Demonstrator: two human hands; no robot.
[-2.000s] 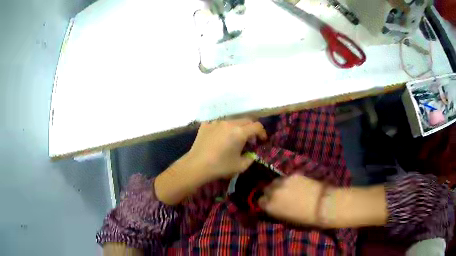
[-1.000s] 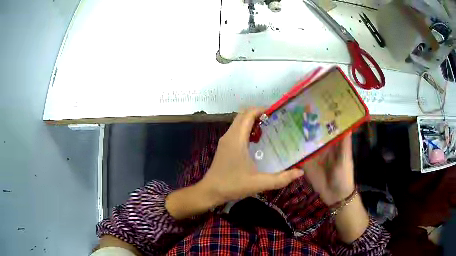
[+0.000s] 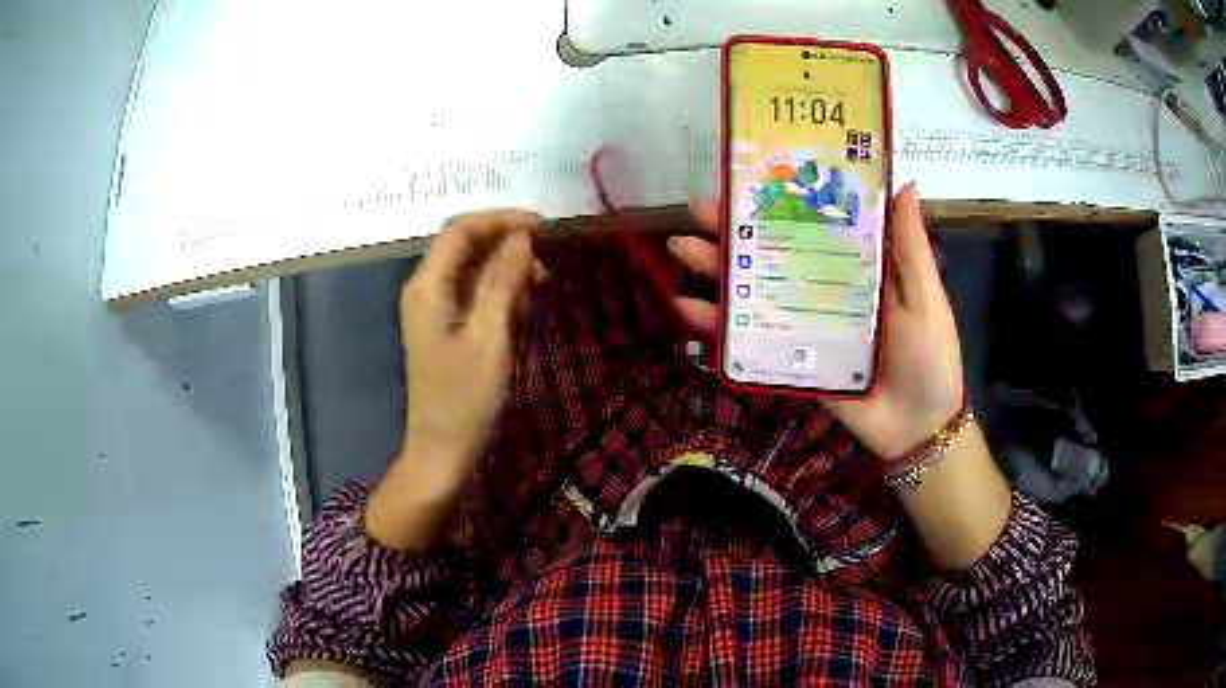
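A smartphone (image 3: 804,215) in a red case is upright, its lit screen facing me and showing 11:04. My right hand (image 3: 914,323) holds it from behind and the right side, with fingertips showing at its left edge. A red cord (image 3: 605,182), blurred, hangs in the air left of the phone; whether it joins the phone is unclear. My left hand (image 3: 467,323) is raised left of the phone, blurred, with fingers curled near the table edge. Whether it holds anything cannot be told.
The white table (image 3: 336,148) spans the top, its front edge beyond my lap. Red-handled shears (image 3: 1008,74) lie on it at upper right. A white tray (image 3: 1167,303) with small items is at the far right. A checked cloth (image 3: 645,618) covers my lap, with a dark pocket opening.
The phone has turned from slanted to upright. My left hand has let go of it and moved left. My right hand alone holds it now. The red cord has come into view.
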